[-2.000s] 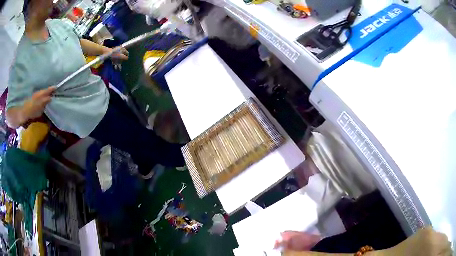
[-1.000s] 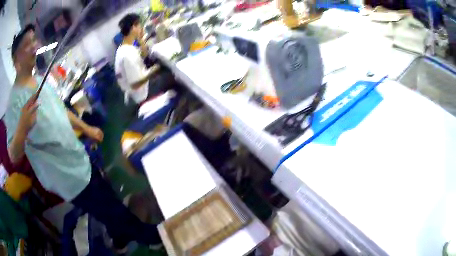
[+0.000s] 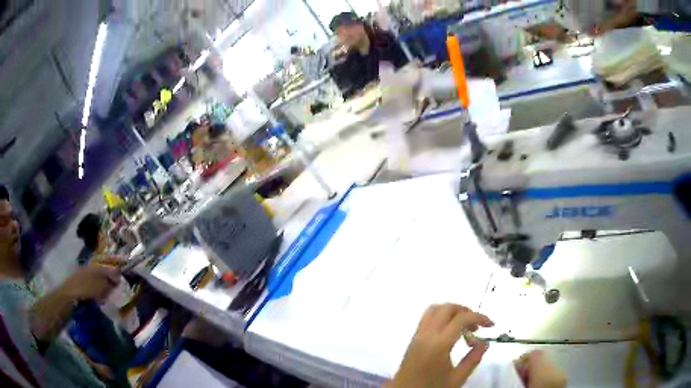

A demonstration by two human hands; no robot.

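Observation:
A white fabric panel (image 3: 494, 373) lies at the bottom edge, between my hands and in front of the machine bed. My left hand (image 3: 443, 350) is at its left, with thumb and forefinger pinched at its upper edge. My right hand (image 3: 542, 370) is at its right, cut off by the frame's bottom; its grip is unclear. The white sewing machine (image 3: 591, 186) with a blue stripe stands beyond my hands. Its presser foot and needle area (image 3: 526, 265) is lit and blurred. White material (image 3: 379, 250) covers the tabletop left of the needle.
Yellow-and-green-handled scissors (image 3: 645, 352) lie at the right of the bed. A grey vented box (image 3: 236, 231) and dark shears (image 3: 254, 286) are at the table's left end, by a blue sticker (image 3: 307, 254). A person (image 3: 57, 303) stands at the far left; another (image 3: 364, 53) sits beyond.
The view has swung right and up, from the low surface and tray to the sewing machine. Both hands are now in front of the machine bed; neither was visible one second ago.

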